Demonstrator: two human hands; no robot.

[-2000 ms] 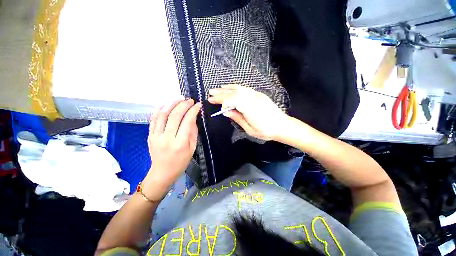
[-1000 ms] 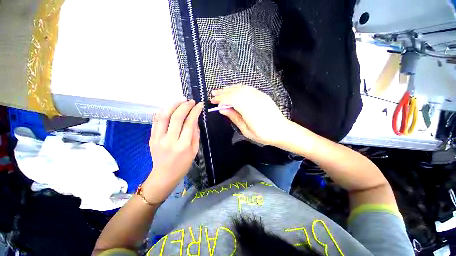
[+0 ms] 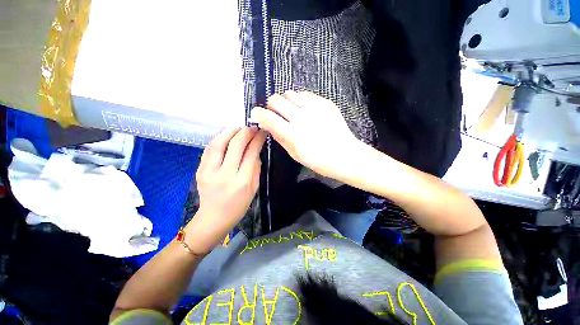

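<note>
A dark zipper tape (image 3: pixel 266 57) with a pale line of teeth runs down the edge of the garment, from the top of the view toward my lap. A checked grey-black piece (image 3: pixel 321 57) lies beside it on the plain black lining (image 3: pixel 416 95). My left hand (image 3: pixel 230 168) grips the zipper edge with its fingertips from the left. My right hand (image 3: pixel 311 130) meets it from the right, its fingertips on the tape at the same spot. The small pale tool seen earlier in my right hand is hidden or too small to tell.
The white sewing machine head (image 3: pixel 521 32) is at the upper right. Red and yellow scissors (image 3: pixel 508 162) lie on the table below it, near a tan strip (image 3: pixel 494 109). Cardboard with yellow tape (image 3: pixel 63 63) is at the left edge. White cloth (image 3: pixel 82 197) hangs over a blue crate (image 3: pixel 168 184).
My right fingertips have moved left onto the zipper and touch my left fingertips. The pale tool no longer shows. The garment has shifted slightly right in view.
</note>
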